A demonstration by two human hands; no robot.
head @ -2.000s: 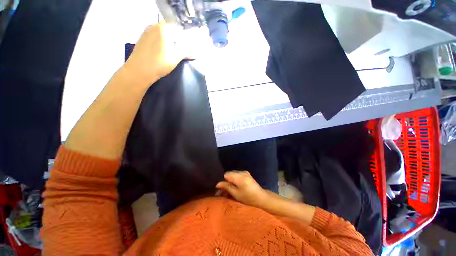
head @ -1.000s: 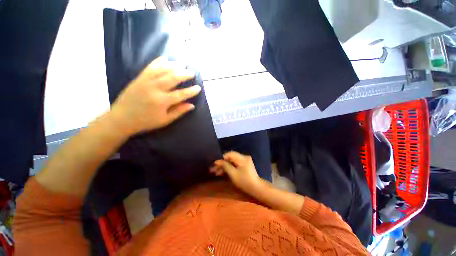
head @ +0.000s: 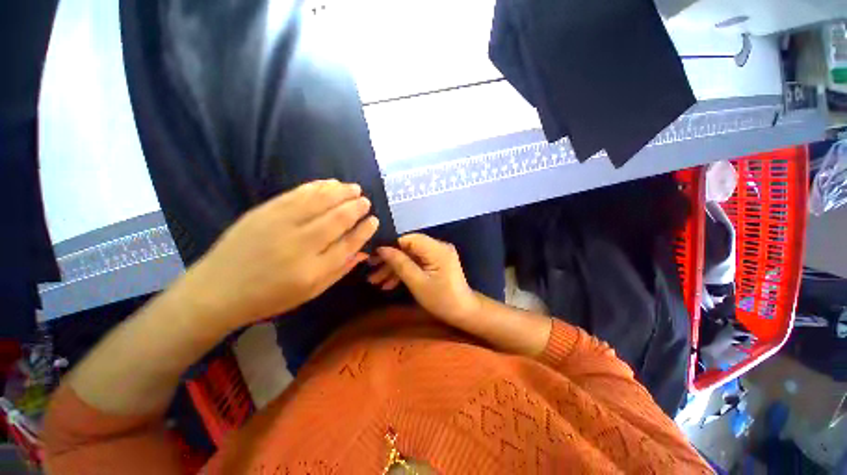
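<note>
A large cut panel (head: 241,102) of black cloth lies from the top of the view over the white table's front edge and down to the lap. My left hand (head: 297,246) is on the panel near its right edge, just below the table edge, fingers together. My right hand (head: 423,274) is beside it at the panel's right edge, with thumb and fingertips pinching the cloth edge. The fingertips of both hands are close together. The presser foot and needle are not in view.
Small cut panels (head: 594,74) lie stacked on the table at the right. A ruler strip (head: 483,174) runs along the front edge. A panel pile (head: 20,139) hangs at far left. A red basket (head: 794,250) with scraps stands at the right, another (head: 221,399) at lower left. Black cloth (head: 604,278) hangs between.
My left hand has moved from near the needle down to the table's front edge, beside my right hand. The panel now reaches further up the table. The view has shifted, and the machine parts have left it.
</note>
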